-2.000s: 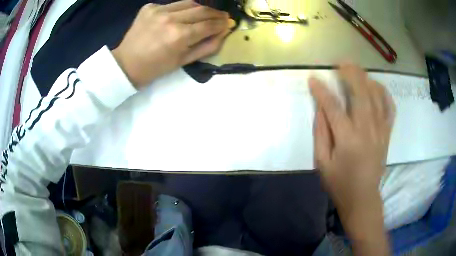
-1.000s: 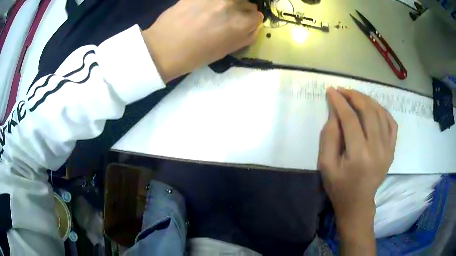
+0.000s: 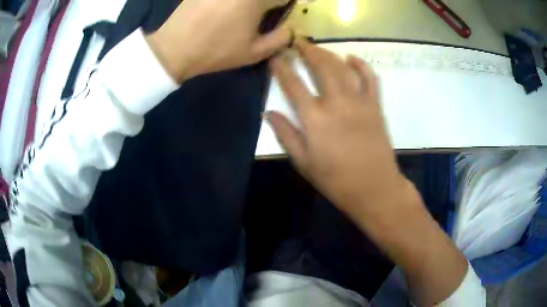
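Note:
A black cloth panel [image 3: 192, 138] lies under my left hand and hangs over the table's front edge toward the lap. My left hand [image 3: 222, 39] is at the top, with its fingers closed on the cloth's edge; the top of the hand is cut off by the picture's edge. My right hand [image 3: 342, 108] is beside it, fingers spread and slightly blurred, with its fingertips close to the left fingertips near the cloth's edge. Whether the right fingertips pinch a bit of the cloth cannot be made out.
Red-handled snips [image 3: 448, 18] lie on the machine bed [image 3: 396, 21], cut off at the top. A small black piece [image 3: 523, 63] lies at right on the white table [image 3: 444, 114]. A blue crate [image 3: 510, 264] with white pieces [image 3: 495, 204] stands lower right. Red and white strips are at left.
The black cloth has come forward and down over the table's front edge. My right hand has moved left to meet my left hand. The view has shifted, so the needle area is out of the picture.

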